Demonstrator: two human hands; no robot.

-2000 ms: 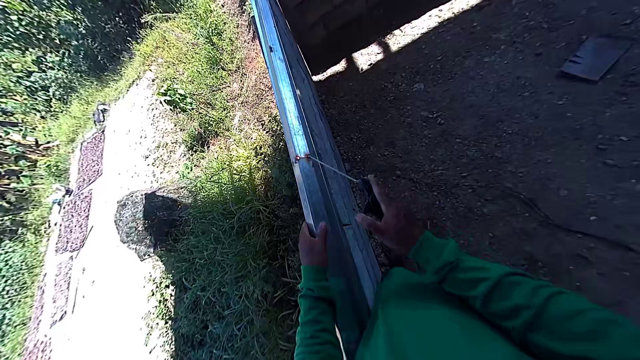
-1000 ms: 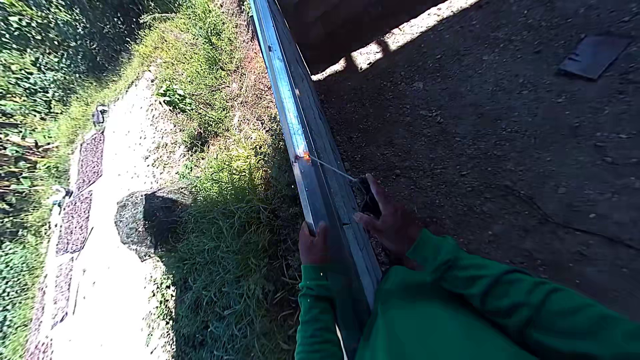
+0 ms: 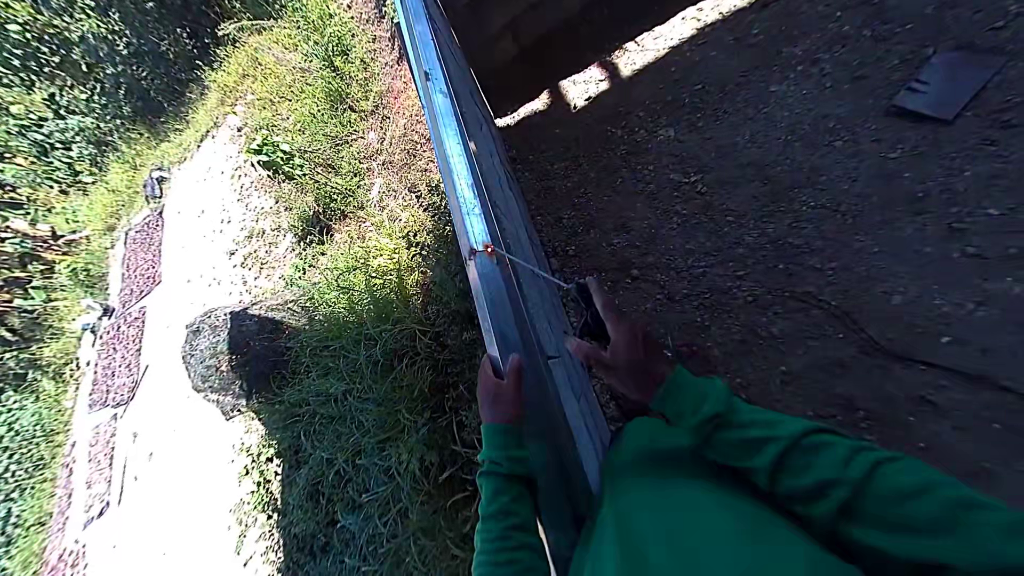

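Note:
My right hand (image 3: 628,356) grips the black handle of an electrode holder (image 3: 590,314). A thin welding electrode (image 3: 528,266) runs from it up and left to a small orange glowing spot (image 3: 490,250) on a long, shiny metal profile (image 3: 452,136). The glow sits beside a joint line across the metal. Below this spot, my left hand (image 3: 502,392) is closed around the near end of a narrow metal piece (image 3: 486,308). The profile lies along a long greyish beam (image 3: 524,208). My left palm is hidden from view.
A flat dark sheet (image 3: 948,84) lies on the shaded dirt at upper right, and a dark cable (image 3: 872,340) crosses the ground at right. Left of the beam are tall grass (image 3: 360,448), a large dark lump (image 3: 232,356) and mats (image 3: 120,356) bearing dark material.
The orange glow at the electrode tip was faint two seconds ago, brighter one second ago, and is smaller now. Both hands have stayed in nearly the same places.

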